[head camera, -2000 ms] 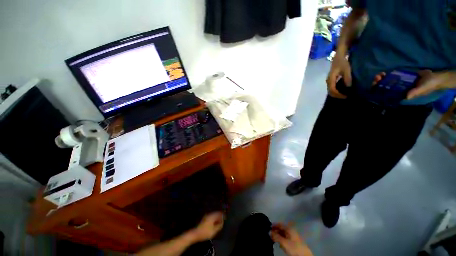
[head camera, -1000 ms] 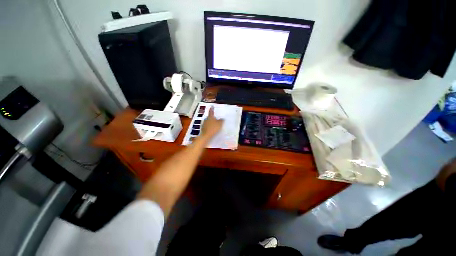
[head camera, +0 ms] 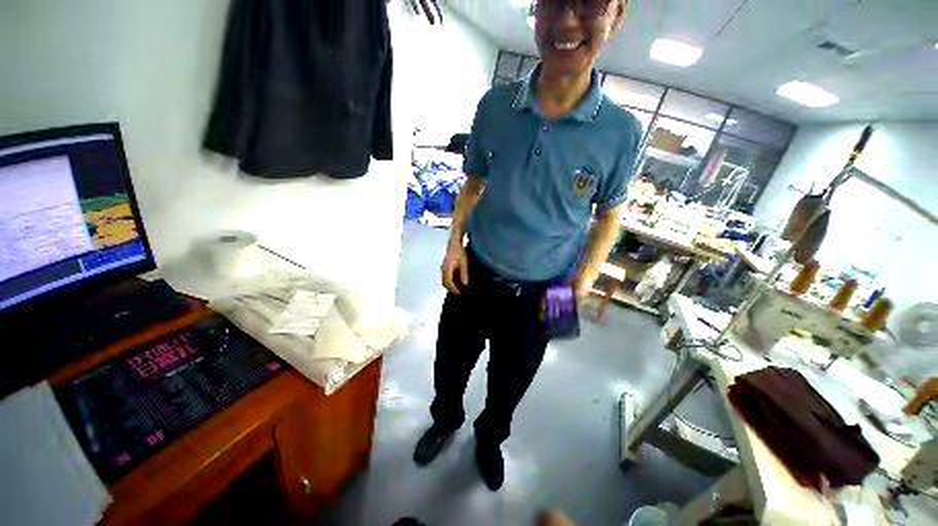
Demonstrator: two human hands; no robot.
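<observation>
The black mouse pad (head camera: 170,385) with pink and white characters lies on the wooden desk at the left. The swatch sheets (head camera: 46,462) are cut off at the lower left; their swatches do not show. The monitor (head camera: 62,216) shows a white window and coloured pieces. The dark keyboard (head camera: 113,318) is below it. The bagged garment (head camera: 345,344), with a white slip on top, lies at the desk's right end. A small blurred bit of my right hand (head camera: 553,518) shows at the bottom edge; its fingers cannot be made out. My left hand is out of view.
A person in a teal shirt (head camera: 540,195) stands on the grey floor, holding a dark phone-like device (head camera: 561,311). A white roll (head camera: 231,252) is on the desk. A sewing table at the right bears a dark red garment (head camera: 797,421). A dark garment (head camera: 303,92) hangs on the wall.
The view has swung right and up from the desk to the standing person. My left hand, which was touching the swatch sheets, has left the view. The person's device has been lowered.
</observation>
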